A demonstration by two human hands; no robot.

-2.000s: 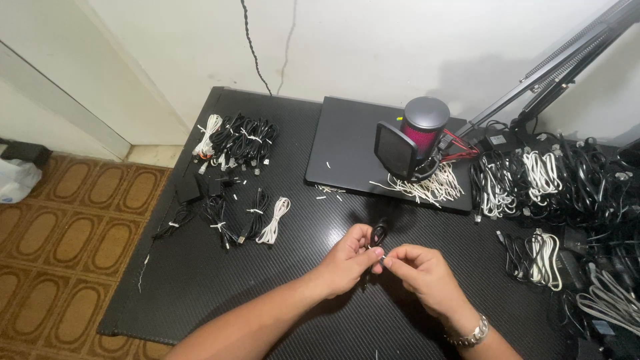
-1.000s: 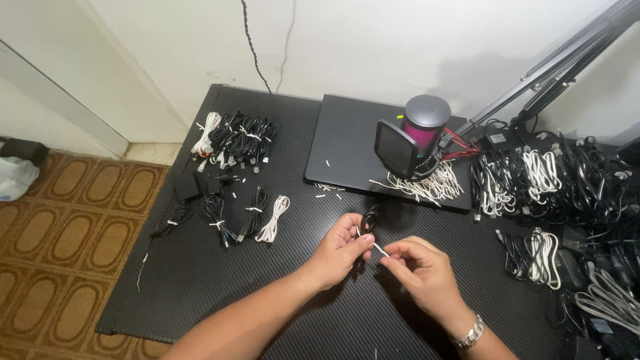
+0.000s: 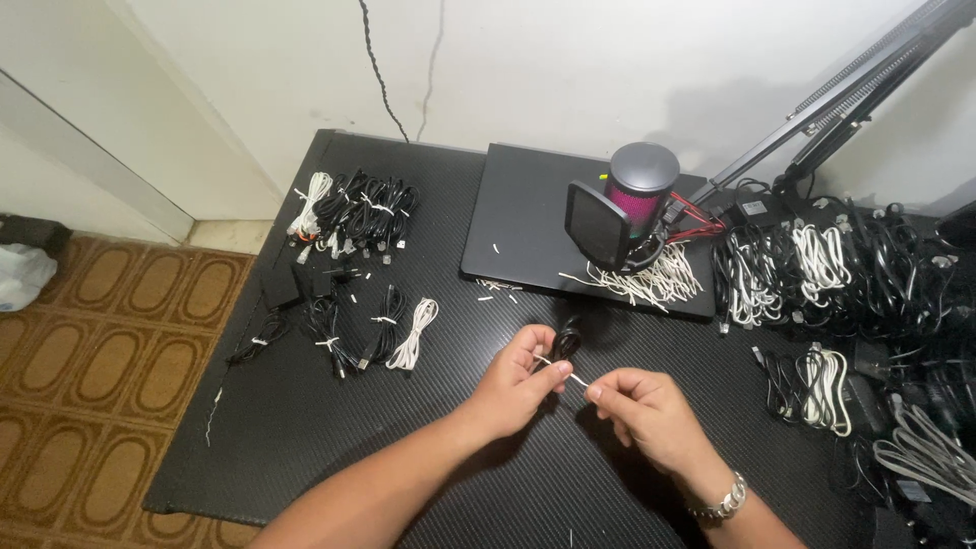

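My left hand [image 3: 526, 374] grips a small coiled black cable [image 3: 566, 341] over the middle of the black textured table. A thin white tie [image 3: 573, 377] runs from the left fingers to my right hand [image 3: 633, 404], which pinches its end between thumb and fingertips. The tie lies against the cable bundle; how far it goes around is hidden by the left fingers. A bunch of similar white ties [image 3: 659, 280] rests on the near right part of a closed black laptop [image 3: 526, 221].
Tied black cables [image 3: 389, 202] and a white cable bundle [image 3: 414, 335] lie at the left. A microphone [image 3: 642, 183] with a pop filter [image 3: 597, 223] stands over the laptop, its boom arm [image 3: 808, 130] behind. Many cables [image 3: 820, 263] crowd the right. Short white scraps [image 3: 499, 285] lie before the laptop.
The white tie, angled between my hands a second ago, now stretches from the left thumb to the right fingertips. Both hands stay near the same spot, the cable still in the left.
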